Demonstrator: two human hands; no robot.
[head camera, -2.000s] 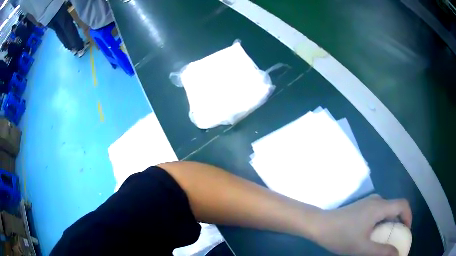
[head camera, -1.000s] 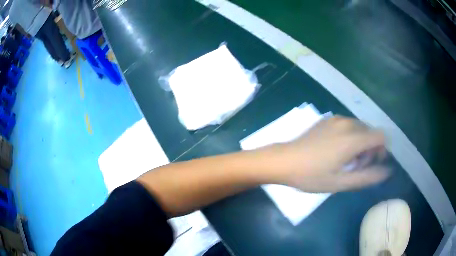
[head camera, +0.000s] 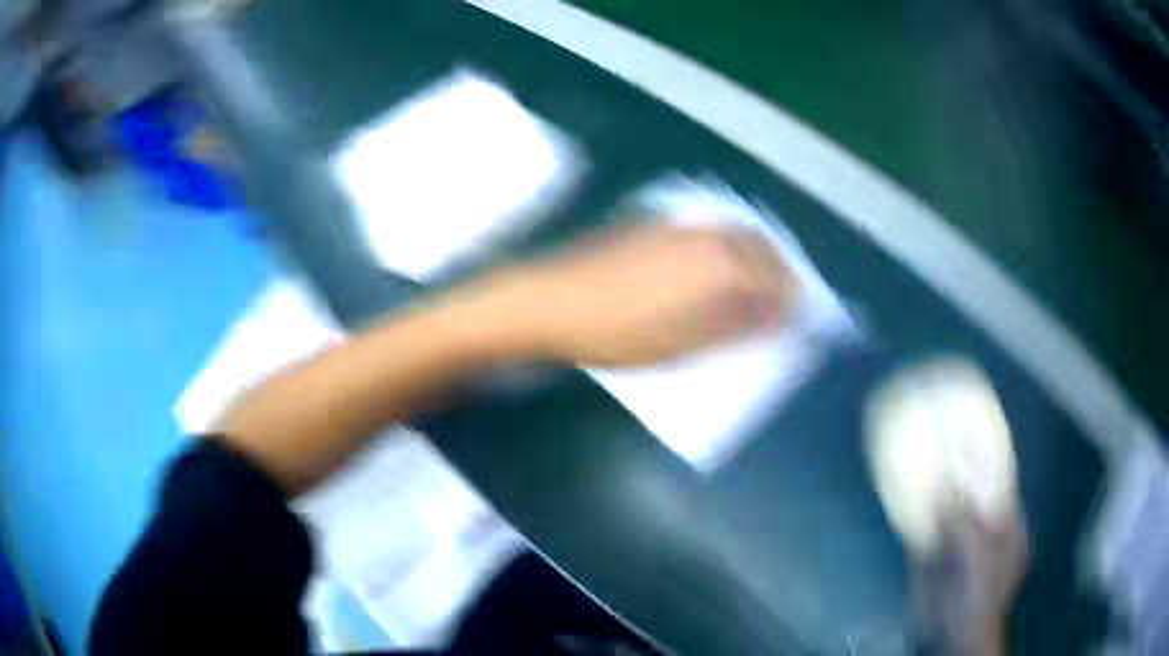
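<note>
The frame is strongly blurred. My left hand (head camera: 718, 295) is over the stack of thin white sheets (head camera: 712, 404) and hides part of it; its fingers are too blurred to tell if they grip a sheet. My right hand (head camera: 974, 577), cut off by the bottom edge, holds the cream rounded product (head camera: 942, 442) upright by its lower end, at the lower right of the view. No cord can be made out.
A white square pack (head camera: 449, 173) lies on the dark green table (head camera: 513, 442) beyond my left forearm. A pale rail (head camera: 833, 180) curves along the table's far side. White material (head camera: 397, 538) lies lower beside the table. A blurred blue stool (head camera: 173, 147) is upper left.
My left hand has let go of the product and moved left onto the sheets. The product stands further up in view, with my right hand now visible at its lower end. The view has shifted.
</note>
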